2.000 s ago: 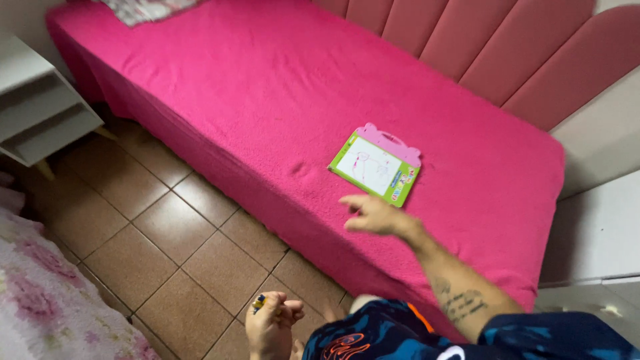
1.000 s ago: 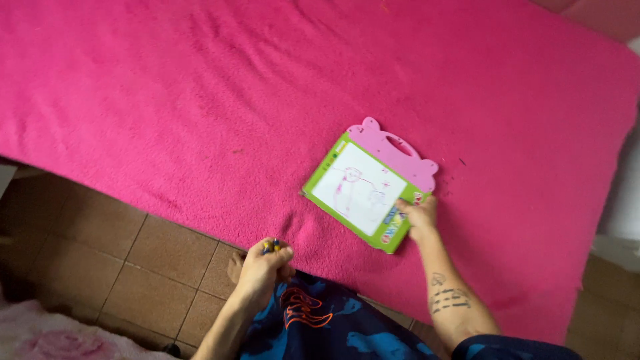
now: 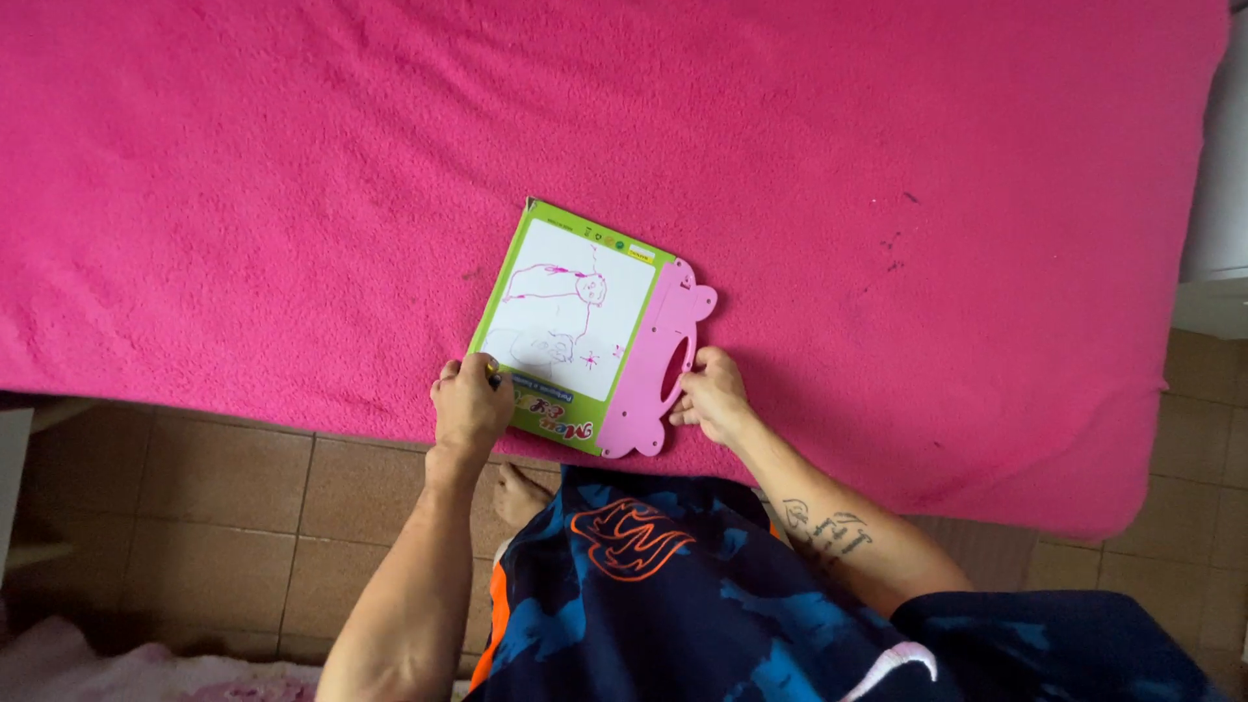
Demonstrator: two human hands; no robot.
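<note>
A child's drawing board (image 3: 575,322) with a green printed frame and a pink plastic handle edge lies near the bed's front edge, its handle toward the right. Its white panel bears pink and faint purple line drawings. My left hand (image 3: 471,405) is closed around a small dark and yellow object (image 3: 493,376), mostly hidden in the fingers, and rests at the board's lower left edge. On the other side, my right hand (image 3: 714,395) has its fingers at the handle's outer rim, pinching it beside the oval opening.
A pink fleece cover (image 3: 292,195) spreads over the bed, with small dark marks right of the board. Brown floor tiles (image 3: 214,478) run along the bed's front. A flowered pink cloth (image 3: 175,673) is at bottom left, and white furniture (image 3: 1219,195) stands at the right.
The board has turned: its handle was at the top and now points right. My left hand has come from beside the bed to the board; my right hand has moved onto the handle. The view is now overhead.
</note>
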